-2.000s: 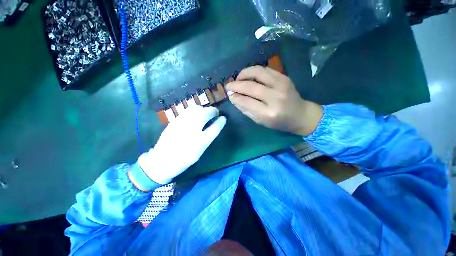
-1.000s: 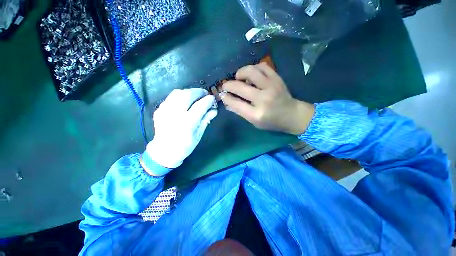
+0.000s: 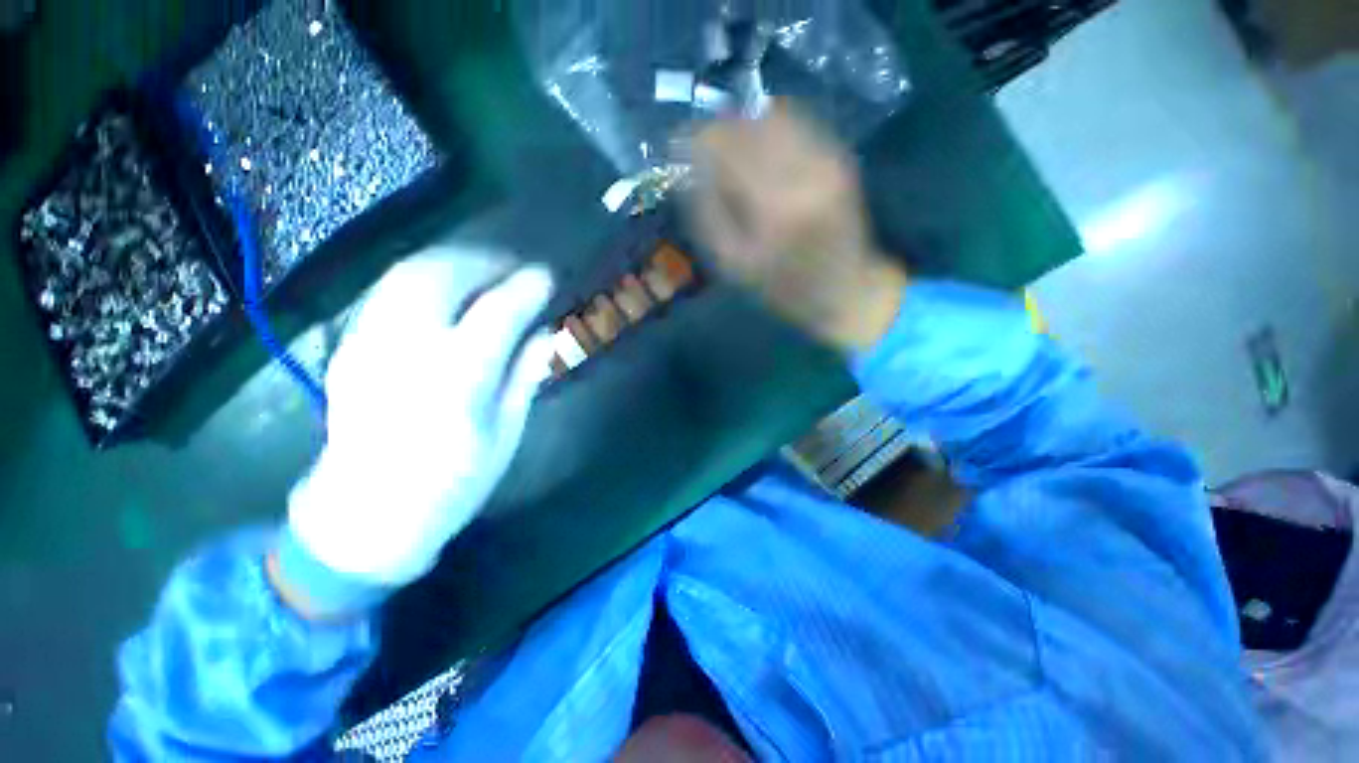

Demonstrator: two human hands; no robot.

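Note:
The orange-brown slotted jig (image 3: 632, 297) lies slantwise on the green mat, its left part hidden by my gloved hand. A small white block (image 3: 566, 350) sits in one of its slots beside my fingertips. My left hand (image 3: 440, 395), in a white glove, lies over the jig's left part; whether it holds anything cannot be told. My bare right hand (image 3: 778, 216) is blurred, above the mat at the near edge of the clear plastic bag (image 3: 589, 93); its fingers are too blurred to tell if they hold something.
Two black bins stand at the far left, one with coarse metal pieces (image 3: 119, 268), one with fine bright bits (image 3: 313, 134). A blue coiled cord (image 3: 248, 261) runs between them. A perforated white sheet (image 3: 400, 719) is by my lap. Part of a person in pale clothing (image 3: 1294, 701) shows at right.
My right hand has left the jig and moved up to the plastic bag. My left hand stays by the jig, its fingers now more spread. The whole view has turned and shifted.

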